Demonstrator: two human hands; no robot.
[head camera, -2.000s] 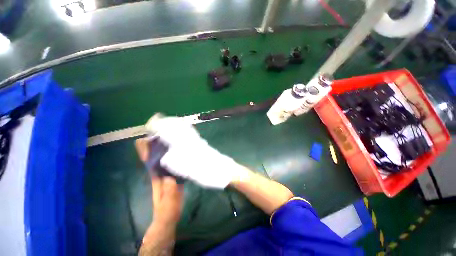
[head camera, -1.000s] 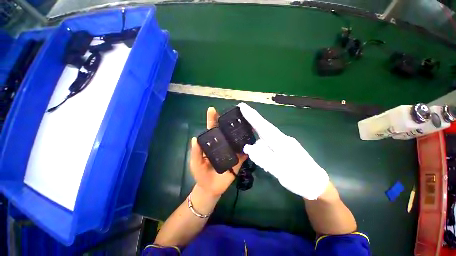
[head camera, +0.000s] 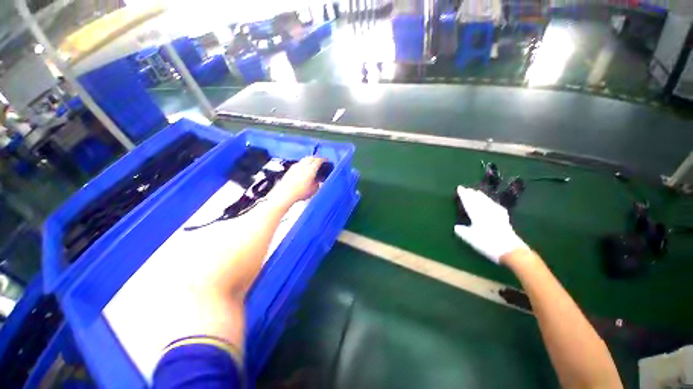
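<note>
My bare left hand (head camera: 302, 179) is inside the near blue bin (head camera: 262, 304), at its far right corner, with its fingers on a black power adapter (head camera: 324, 172). Other black adapters and cords (head camera: 254, 188) lie beside it on the white liner sheet (head camera: 163, 266). My gloved right hand (head camera: 486, 225) reaches over the green belt and touches a black adapter with a cord (head camera: 511, 193). The glove hides part of this adapter, so its grip cannot be told.
A second blue bin (head camera: 53, 251) with dark items stands at the left. Another adapter (head camera: 624, 252) lies on the belt (head camera: 562, 220) at the right. A white bottle (head camera: 667, 371) is cut off at the lower right. A pale metal strip (head camera: 425, 267) edges the belt.
The two adapters are no longer held together before me. My left hand has moved into the blue bin, my right hand out to the belt. The view has turned up and left.
</note>
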